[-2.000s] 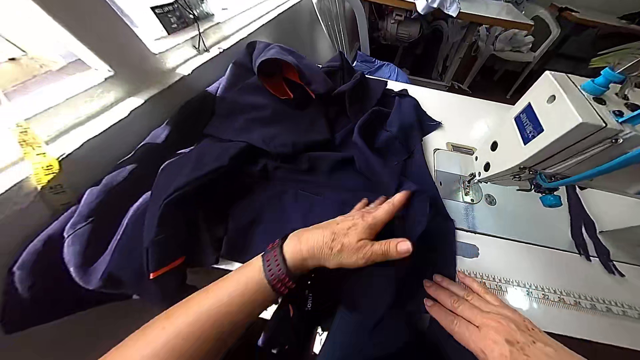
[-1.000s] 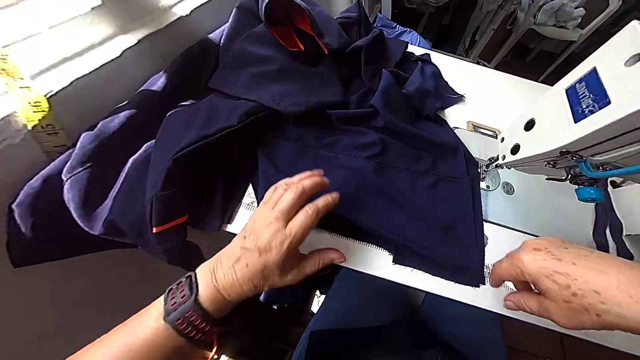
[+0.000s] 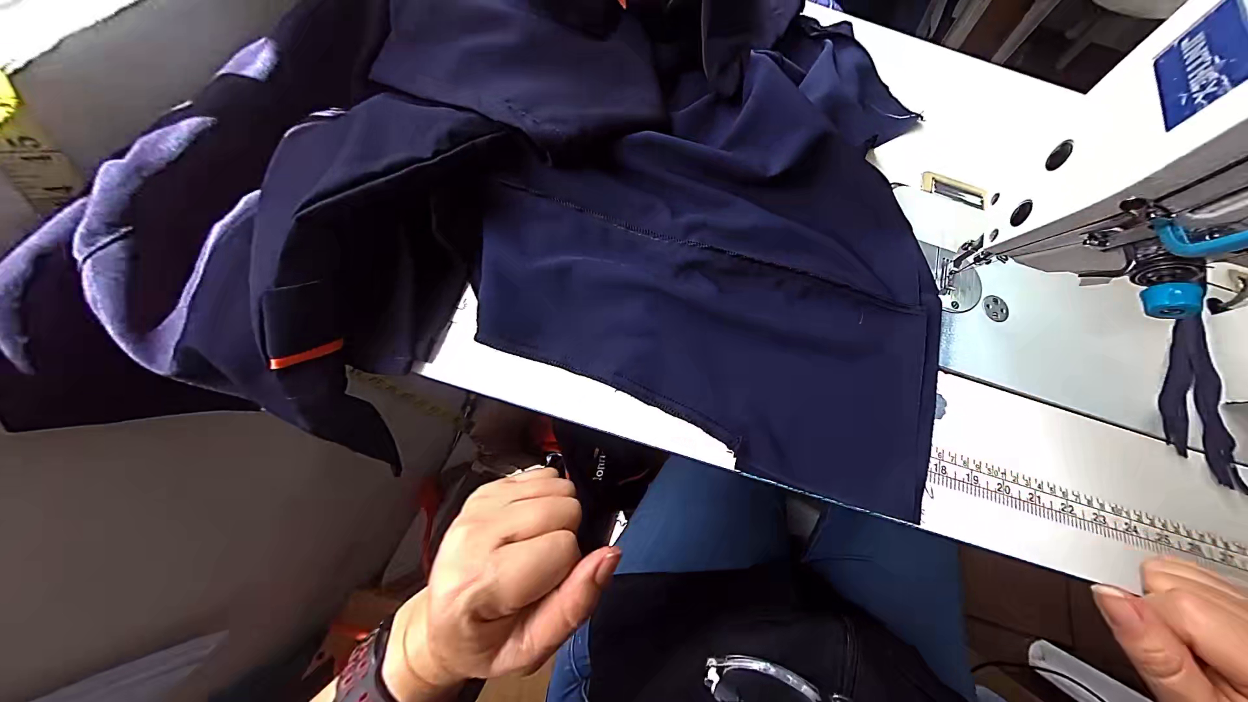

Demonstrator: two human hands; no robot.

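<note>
A dark navy fabric garment lies across the white sewing table, its cut and overlocked lower edge near the table's front edge. Bunched folds and a sleeve-like part with an orange strip hang at the left. My left hand, with a watch strap at the wrist, is loosely curled below the table edge, off the cloth, and nothing shows in it. At the lower right my right hand is at the table's front edge, partly cut off by the frame; whether it holds anything is unclear. The presser foot stands just right of the cloth.
A white sewing machine head with a blue knob and hanging dark cloth strips is at the right. A printed ruler scale runs along the table front. A yellow tape measure hangs at the far left. My lap is below.
The cloth, bunched under my hands two seconds ago, now lies flatter. My left hand has come off the cloth and curled, and my right hand has moved right, away from the cloth's corner.
</note>
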